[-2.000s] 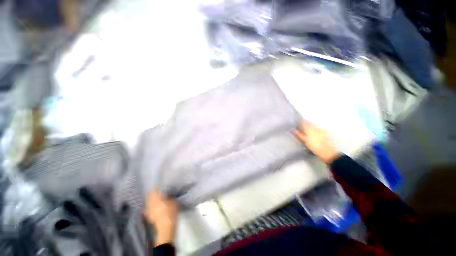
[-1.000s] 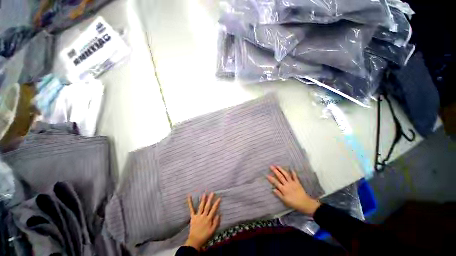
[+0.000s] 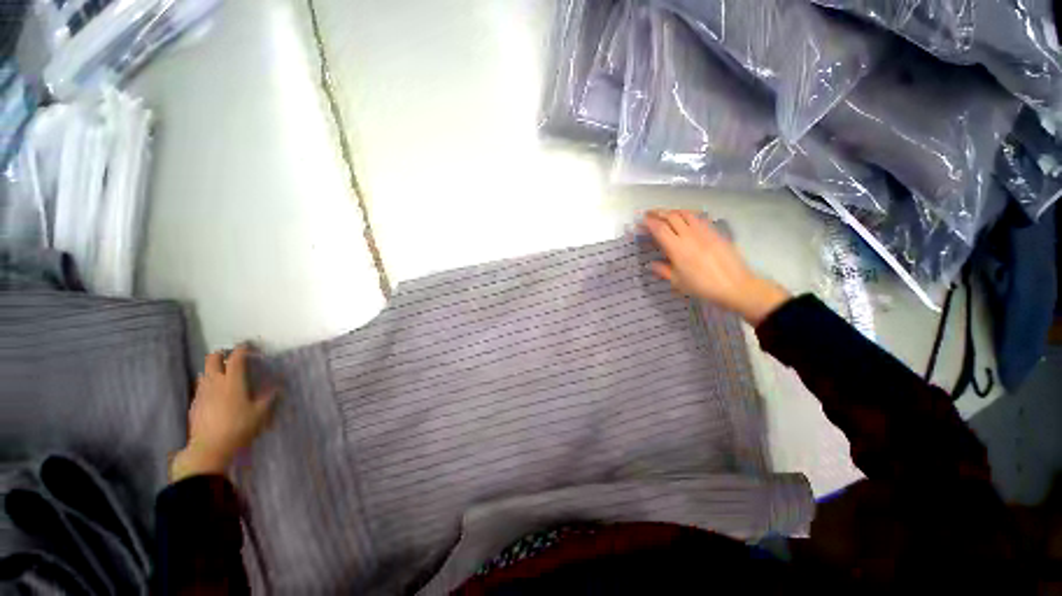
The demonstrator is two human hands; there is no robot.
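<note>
A grey knit garment with thin dark stripes [image 3: 524, 361] lies spread on the white table in front of me. A narrow striped sleeve [image 3: 664, 503] lies along its near edge, partly hidden by my body. My left hand [image 3: 224, 413] is at the garment's far left corner, with its edge between thumb and fingers. My right hand [image 3: 705, 265] is at the far right corner, with fingertips at the far edge and thumb on the fabric.
Shiny bagged grey garments [image 3: 804, 105] are heaped at the back right. A black hanger [image 3: 964, 349] and a dark blue-grey cloth [image 3: 1022, 303] lie at the right corner. Matte grey knitwear [image 3: 87, 349] is at the left, with white folded items [image 3: 93, 186] behind it.
My left hand has moved from the garment's near part to its far left corner. My right hand has moved away from me to the far right corner. The view has shifted closer.
</note>
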